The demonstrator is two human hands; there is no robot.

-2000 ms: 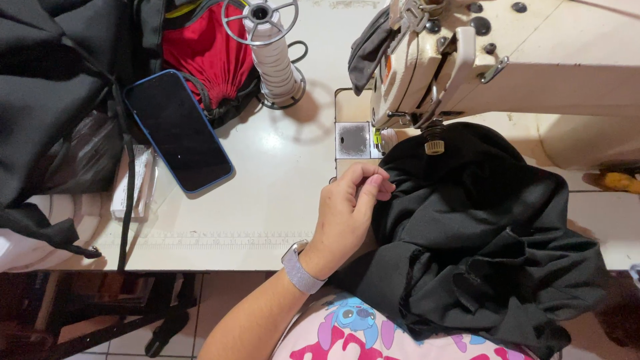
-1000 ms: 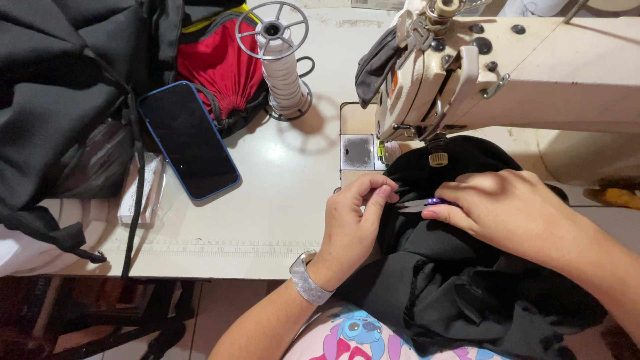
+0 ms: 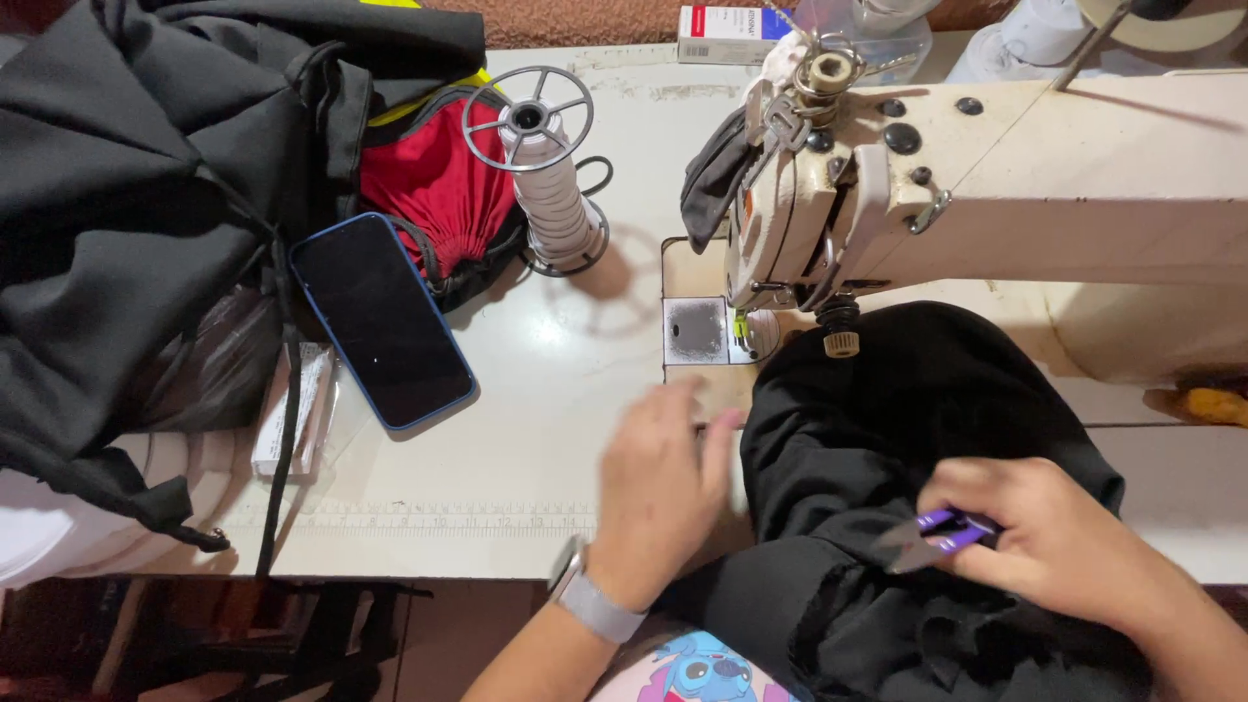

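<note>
Black fabric (image 3: 907, 419) lies in folds beside the needle area of a white industrial sewing machine (image 3: 1053, 156) and hangs down over the lap. My right hand (image 3: 1024, 536) grips purple-handled thread snips (image 3: 944, 534) above the cloth, with the blades pointing left. My left hand (image 3: 663, 478), slightly blurred, is just left of the fabric, below the machine's metal plate (image 3: 695, 331); its thumb and fingers are apart and nothing shows between them. A watch with a grey band (image 3: 600, 606) is on the left wrist.
A blue-edged phone (image 3: 385, 322) lies on the table's left, next to a red and black pouch (image 3: 444, 185) and a reel of white elastic or tape (image 3: 551, 185). Dark garments (image 3: 146, 224) cover the far left. Behind the machine are a small box (image 3: 731, 35) and white spools (image 3: 1043, 34).
My right hand, out of view at first, came in with the snips and has since moved right and lower. My left hand has let go of the fabric's edge and moved left of it.
</note>
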